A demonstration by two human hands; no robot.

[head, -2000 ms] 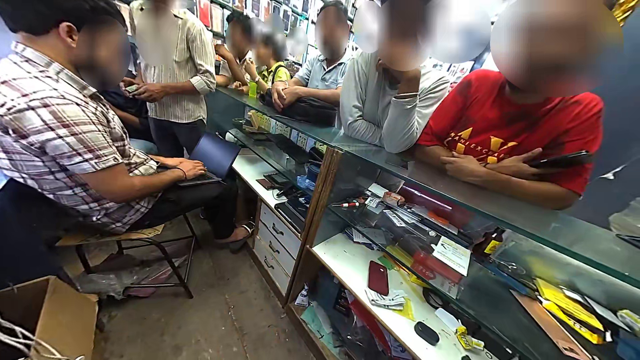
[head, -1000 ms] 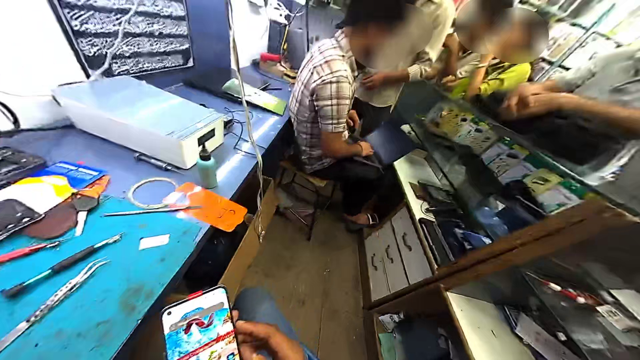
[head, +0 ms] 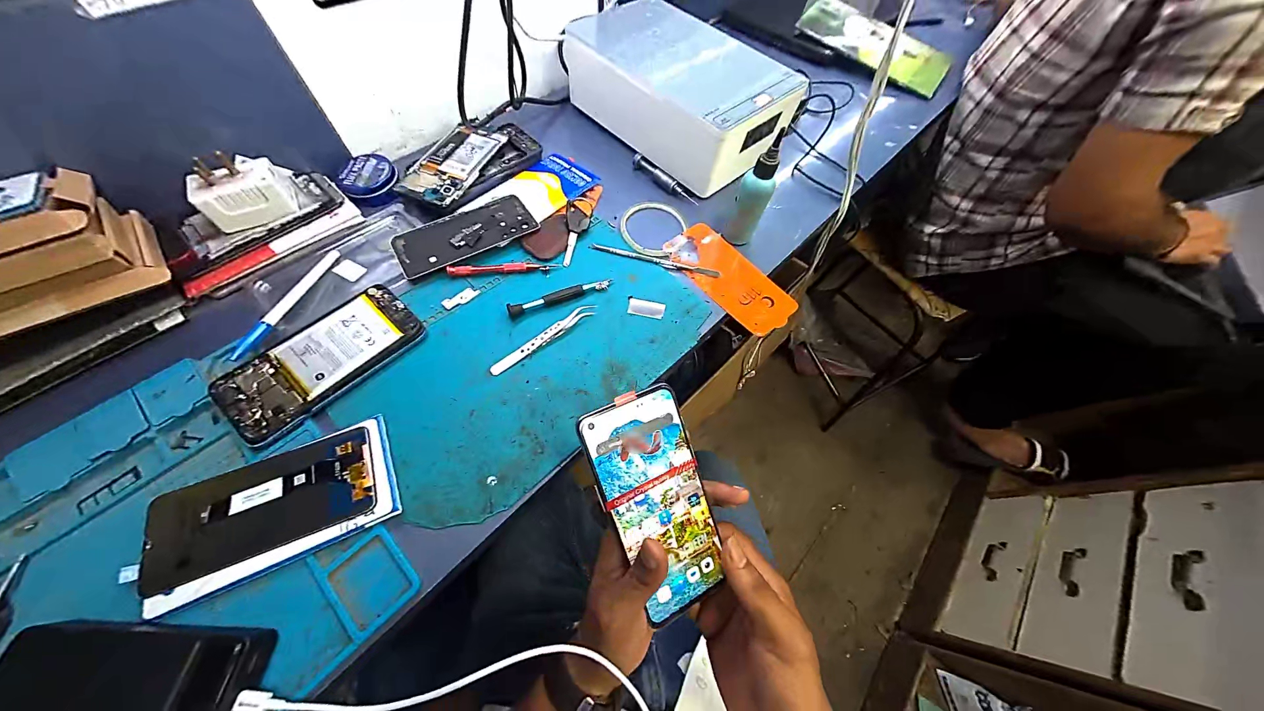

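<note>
A lit smartphone (head: 652, 504) is held upright between my two hands, just off the bench's front edge. My left hand (head: 617, 602) grips its lower left side, thumb over the screen. Along the lower right side, my right hand (head: 755, 602) holds the same phone. On the blue repair mat (head: 444, 434) to the left lie an opened phone with its battery showing (head: 326, 360) and a display panel (head: 267, 499). White tweezers (head: 541, 341), a black screwdriver (head: 558, 298) and a red screwdriver (head: 499, 268) rest farther back on the mat.
A white box-shaped device (head: 681, 89) and a green bottle (head: 755, 197) stand at the back. An orange card (head: 741, 281) overhangs the bench edge. A white cable (head: 474, 671) crosses the bottom. At right, a person in a checked shirt (head: 1037, 148) sits above white drawers (head: 1076, 573).
The view has swung left and down onto the bench. One second ago one hand showed beside the phone at the bottom edge; now both hands are seen on it.
</note>
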